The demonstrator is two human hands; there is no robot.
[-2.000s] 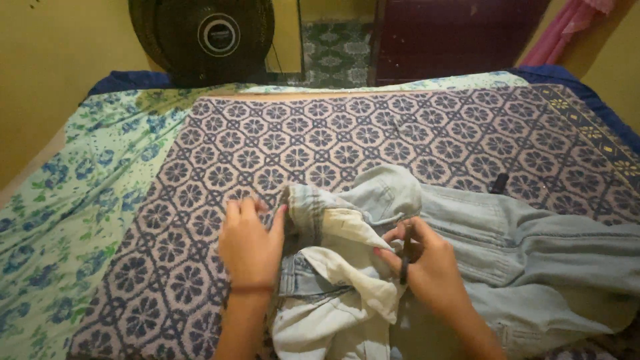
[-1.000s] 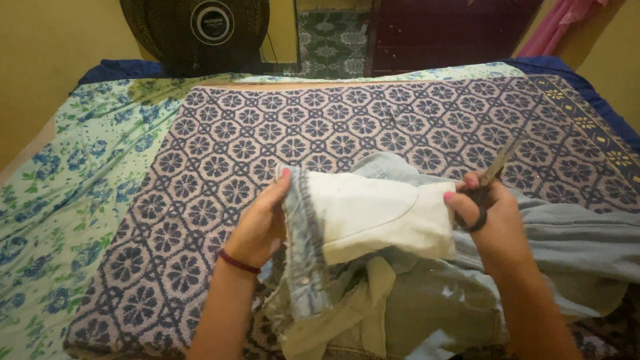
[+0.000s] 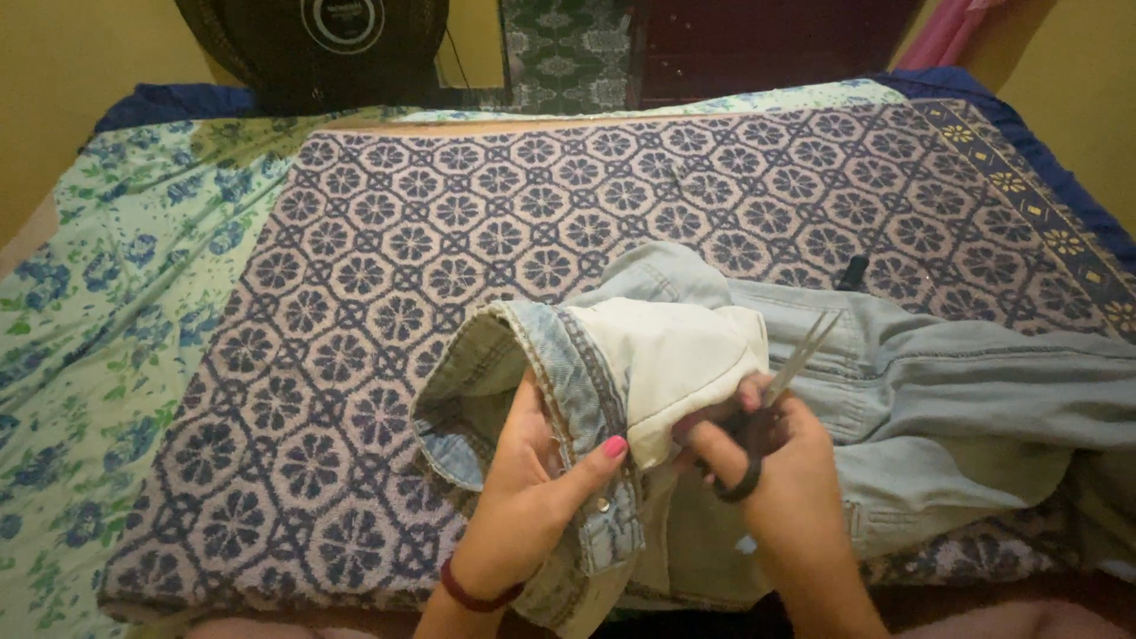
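A light-blue denim garment [image 3: 967, 382] lies across the lower right of the patterned cloth. My left hand [image 3: 532, 488] grips its waistband [image 3: 586, 390], with the thumb on the outer side and the fingers inside the opening. A white pocket lining [image 3: 674, 355] is spread out beside the waistband. My right hand [image 3: 772, 461] holds black-handled scissors [image 3: 803, 359], whose blades point up and to the right, slightly apart. Its fingers also touch the lower right edge of the lining. A dark red band circles my left wrist.
A patterned navy-and-pink cloth [image 3: 426, 240] covers a floral sheet [image 3: 133, 293]. Beyond the far edge stands a black fan [image 3: 337, 62]. A small black object [image 3: 853, 272] rests just above the garment. Pink fabric [image 3: 945, 35] hangs at the back right.
The white lining, partly folded two seconds ago, is spread out. My left hand has shifted from the far side of the waistband to inside its opening. The scissors have stayed in my right hand.
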